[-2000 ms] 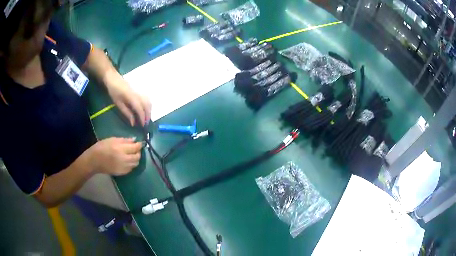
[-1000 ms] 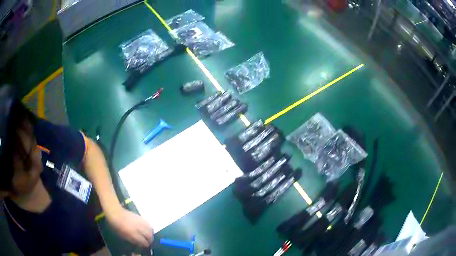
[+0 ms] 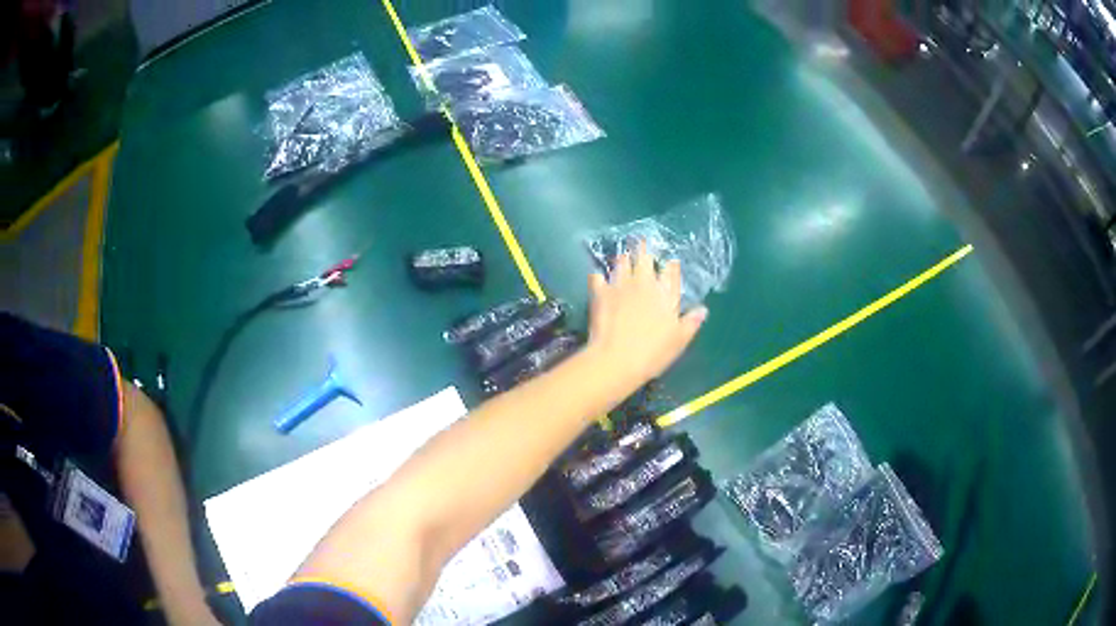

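Note:
My left hand [image 3: 636, 320] reaches in on a bare forearm from the bottom edge. Its fingers are spread over the near left part of a clear plastic bag [image 3: 704, 251], with the thumb out to the right; no closed grip shows. The bag has crinkled and its contents are hard to make out under the fingers. My right hand is not in view.
Banded black tubing bundles [image 3: 646, 499] lie beside a white sheet [image 3: 306, 489], partly under my forearm. A blue tool [image 3: 316, 401], a cable with red ends [image 3: 324, 279] and more clear bags [image 3: 832, 508] lie around. A coworker's arm [image 3: 159, 501] is at left.
My left arm has come into view across the white sheet, its hand now at the clear bag. The view has shifted; the blue tool and connector near the coworker's hand are out of the picture.

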